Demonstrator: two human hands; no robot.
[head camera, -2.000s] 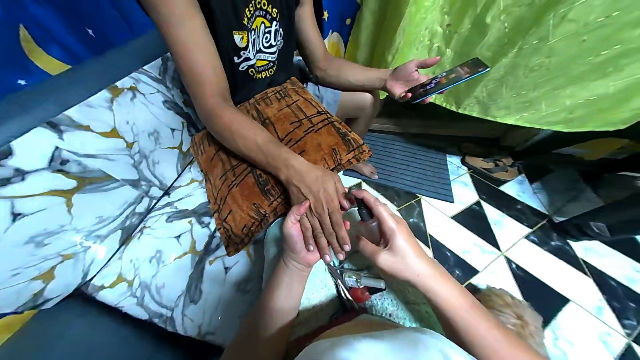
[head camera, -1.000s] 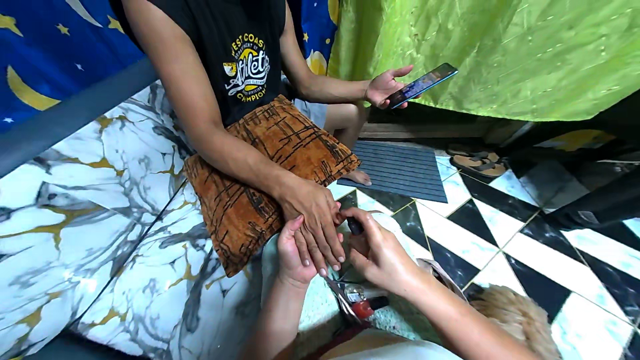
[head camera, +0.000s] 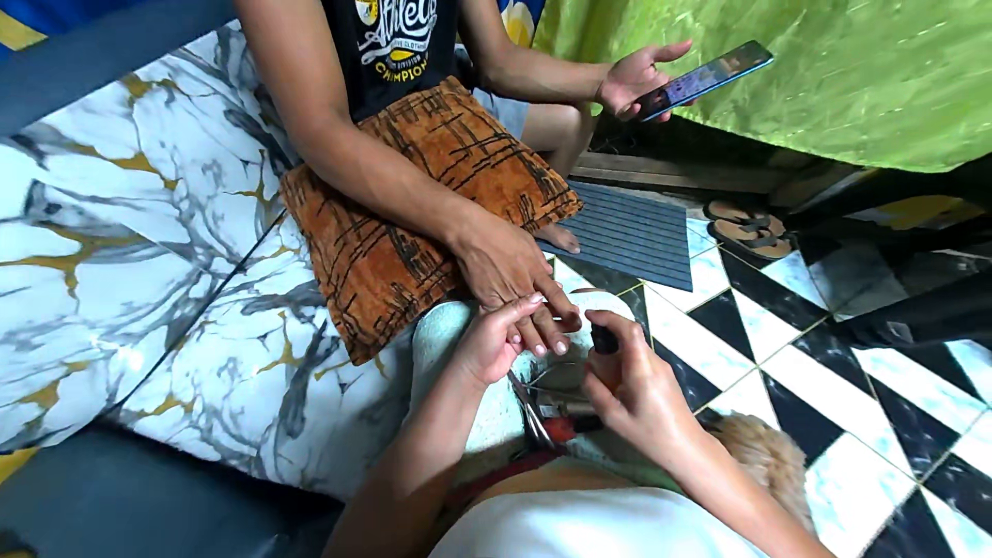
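My left hand (head camera: 496, 339) grips the fingers of another person's hand (head camera: 508, 267), thumb on top. Just to the right, my right hand (head camera: 632, 380) holds a small dark object (head camera: 604, 339), perhaps a bottle or cap, near those fingertips; the two are apart. Metal scissors or nippers (head camera: 533, 415) lie on my lap below the hands, beside a small red item (head camera: 559, 428) with a dark end. The other person's forearm rests across an orange-brown patterned cushion (head camera: 411, 225).
The other person's far hand holds a smartphone (head camera: 705, 80). A fluffy tan animal or furry item (head camera: 763, 461) is at my right side. Sandals (head camera: 748, 229) and a grey ribbed mat (head camera: 635, 232) lie on the tiled floor. A marble-patterned surface (head camera: 139, 256) extends left.
My right hand has drawn away from the other person's fingers, leaving a small gap. My left thumb now lies over those fingers.
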